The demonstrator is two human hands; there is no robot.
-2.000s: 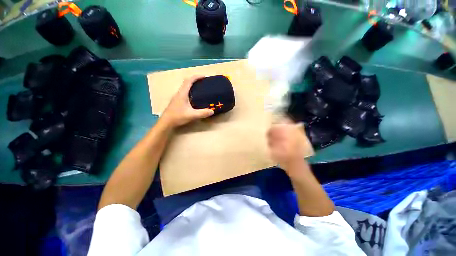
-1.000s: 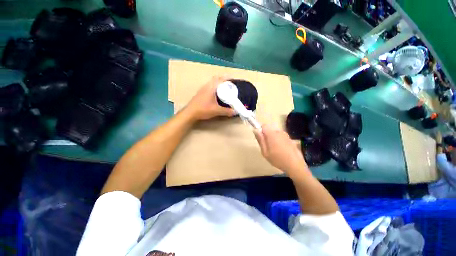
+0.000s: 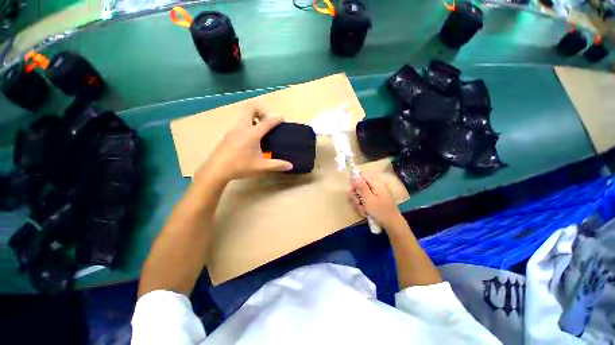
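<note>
A black portable speaker (image 3: 294, 147) is on or just above the tan cardboard pad (image 3: 249, 229), a small orange mark showing by my fingers. My left hand (image 3: 246, 151) grips its left side, thumb in front and fingers behind. My right hand (image 3: 373, 200) holds the pale handle of the mallet (image 3: 342, 149). The mallet's white-wrapped head is right of the speaker, near it, over the cardboard; whether it touches the speaker I cannot tell.
Heaps of black plastic shell pieces lie left (image 3: 111, 195) and right (image 3: 442, 111) of the cardboard. Black speakers with orange loops (image 3: 216, 42) stand along the far strip of the green bench (image 3: 526, 108). Blue crates (image 3: 499, 226) and grey cloth (image 3: 573, 269) are at the lower right.
The mallet head has moved from over the speaker to its right side. The speaker has turned in my left hand. The camera view has swung, shifting the bench and heaps.
</note>
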